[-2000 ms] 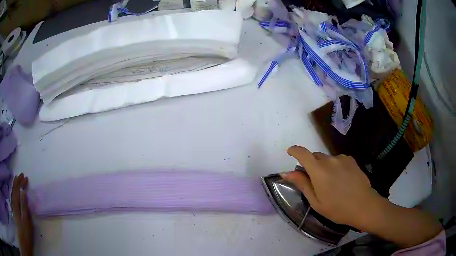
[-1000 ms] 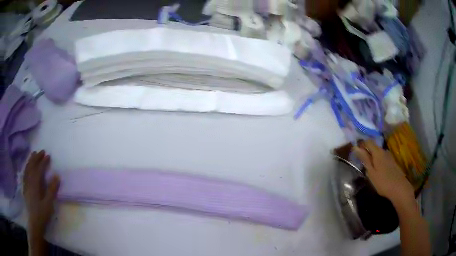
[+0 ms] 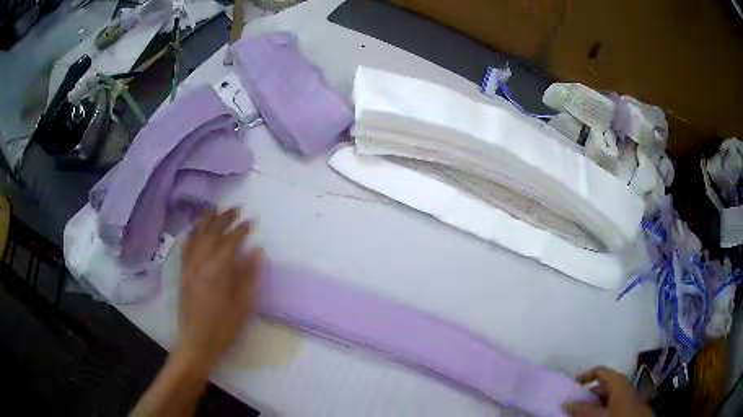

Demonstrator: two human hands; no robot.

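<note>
A lilac strip stack [image 3: 407,330], long and gently curved, lies slantwise on the white table. My left hand [image 3: 213,281] is blurred at its left end, fingers spread, with no clear grip. My right hand [image 3: 607,395], cut off by the bottom edge, has its fingers closed on the strip's right end. A thick stack of curved white strips [image 3: 497,151] lies behind, with one white piece along its front. The steam iron is out of the picture.
A rumpled lilac pile [image 3: 155,167] and folded lilac bundle [image 3: 293,94] lie left, with a printed slip [image 3: 234,95] between. A second iron [image 3: 73,134] is far left. Blue-and-white striped strips [image 3: 680,285] heap at right, near white rolls [image 3: 582,106]. A brown board [image 3: 570,32] stands behind.
My right hand has left the iron and taken hold of the lilac strip's right end. The view has swung left, showing more of the lilac pile and the second iron.
</note>
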